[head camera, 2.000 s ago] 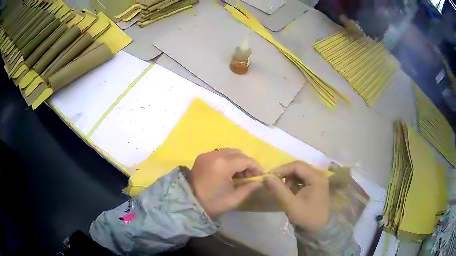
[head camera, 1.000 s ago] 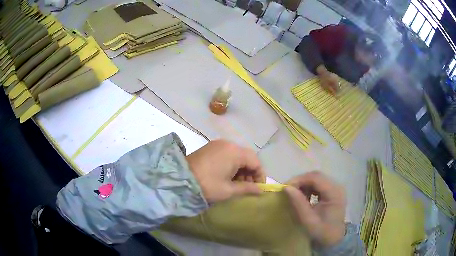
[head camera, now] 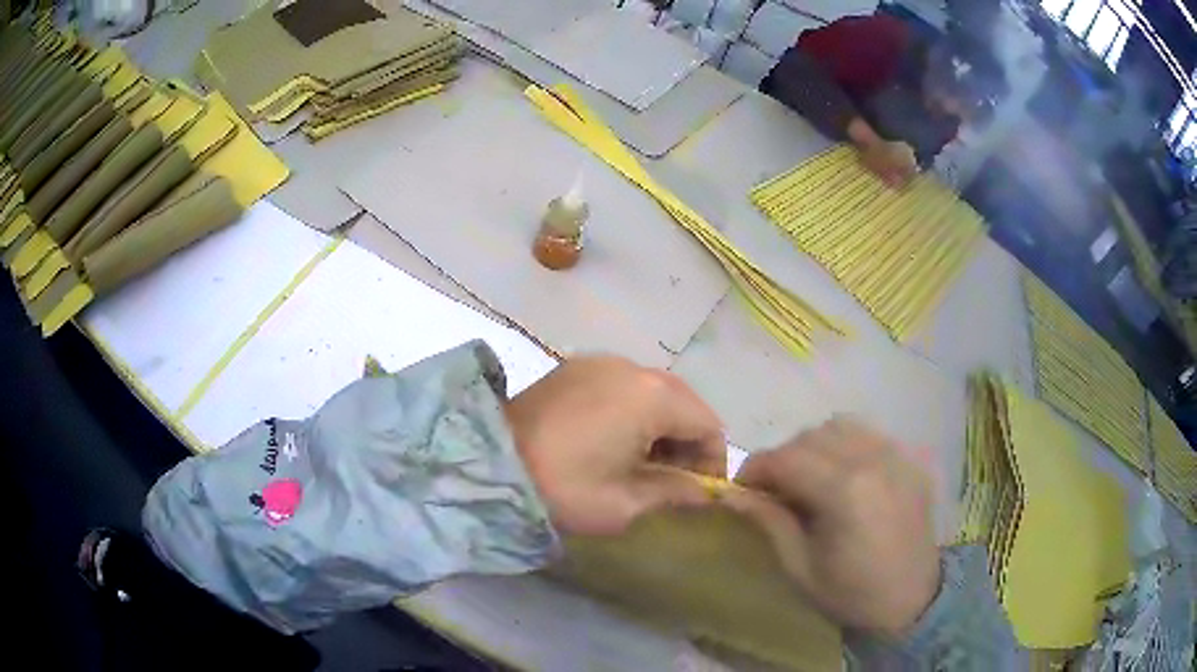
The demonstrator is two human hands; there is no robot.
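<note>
A bag panel (head camera: 709,584) hangs from my hands with its olive-tan side showing. A narrow yellow edge shows between my fingertips at its top rim. My left hand (head camera: 617,440) is bare, in a grey-blue sleeve, and pinches the panel edge. My right hand (head camera: 853,519) is close beside it, blurred, and also pinches the edge. My palms and arms hide part of the panel.
Rolled worked panels (head camera: 158,236) lie far left, a flat tan pile (head camera: 381,72) behind. A glue bottle (head camera: 562,234) stands mid-table near loose yellow strips (head camera: 683,217). A panel stack (head camera: 1063,512) lies right. Across the table, a person's hand (head camera: 890,160) touches laid-out strips (head camera: 873,250).
The panel has been raised and turned from yellow side to olive-tan side. My hands still pinch its edge, now slightly closer together than one second ago. The view has shifted.
</note>
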